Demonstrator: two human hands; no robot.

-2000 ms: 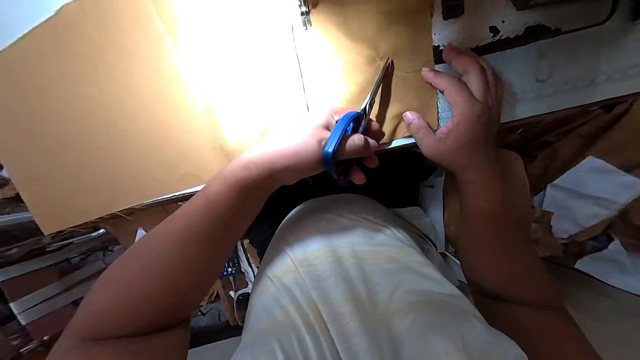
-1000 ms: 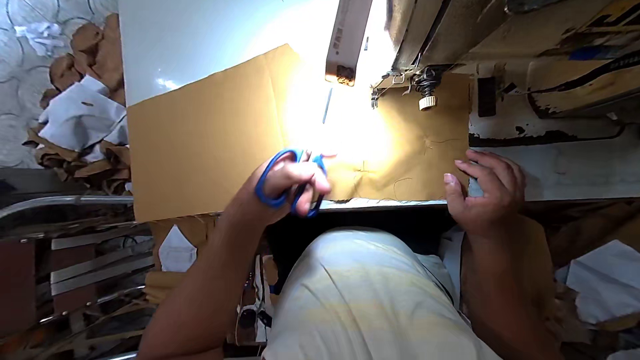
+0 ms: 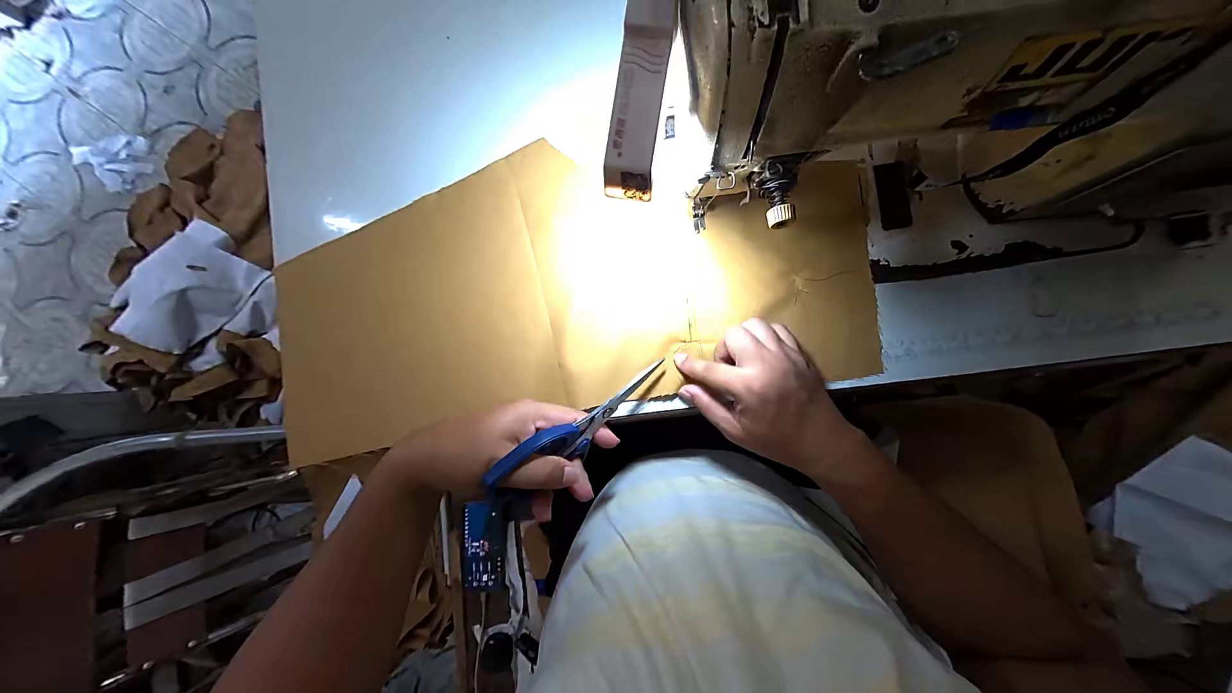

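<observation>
My left hand (image 3: 534,452) grips a pair of blue-handled scissors (image 3: 553,443), whose blades point up and right over the near edge of a tan fabric piece (image 3: 423,318). The tips look close together, just left of the fingers of my right hand (image 3: 760,385). That hand rests on the fabric, its thumb and forefinger at the near edge beside thin drawn or stitched lines. Behind it, the presser foot of a sewing machine (image 3: 700,214) stands over the fabric. Lamp glare washes out the middle of the cloth.
The sewing machine's head (image 3: 924,87) overhangs the white table (image 3: 385,115) at upper right. A light-coloured strip (image 3: 637,106) hangs beside it. Brown and white fabric scraps (image 3: 192,289) lie at left, above a metal-framed rack (image 3: 192,577). More white cloth (image 3: 1179,520) lies at lower right.
My left hand has brought the scissors right and down to the fabric's near edge. My right hand has moved left from the fabric's right edge, where it rested one second ago.
</observation>
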